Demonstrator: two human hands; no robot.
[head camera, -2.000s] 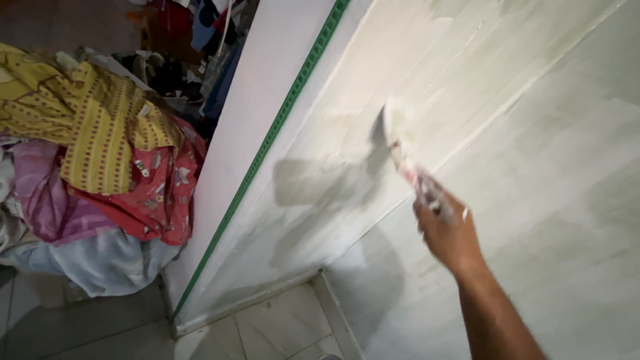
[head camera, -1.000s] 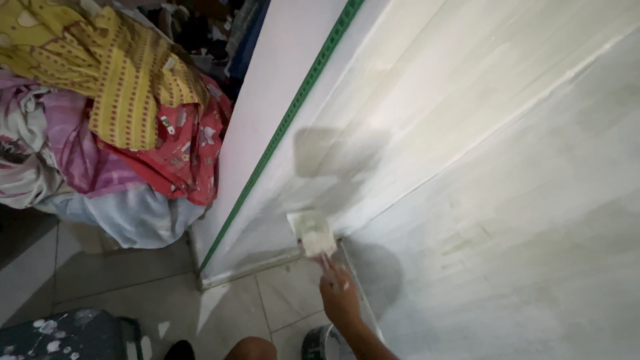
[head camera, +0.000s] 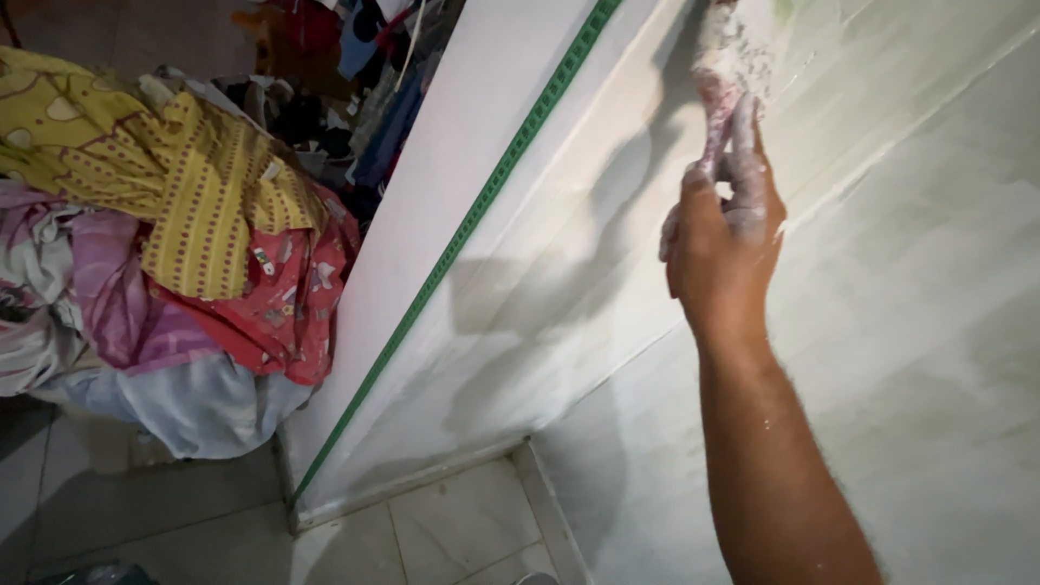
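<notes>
My right hand (head camera: 727, 211), its fingers smeared with white paste, is closed around the handle of a paste-covered brush or scraper (head camera: 735, 57) near the top right. The head of the tool runs up to the top edge of the view, so its exact kind cannot be told. It is at the pale wall (head camera: 552, 252), close to the inner corner. A green perforated strip (head camera: 463, 236) runs slantwise down the wall's outer edge to the floor. My left hand is not in view.
A heap of clothes and cloths, with a yellow patterned cloth (head camera: 199, 203) and a red one (head camera: 284, 301), lies left of the wall end. Light floor tiles (head camera: 447, 520) and a low skirting (head camera: 548, 504) meet the foot of the walls. A second pale wall (head camera: 918, 390) stands at right.
From low on the wall near the floor a second ago, my right hand has moved up along it with the tool. The bucket seen at the bottom edge then is now mostly out of view.
</notes>
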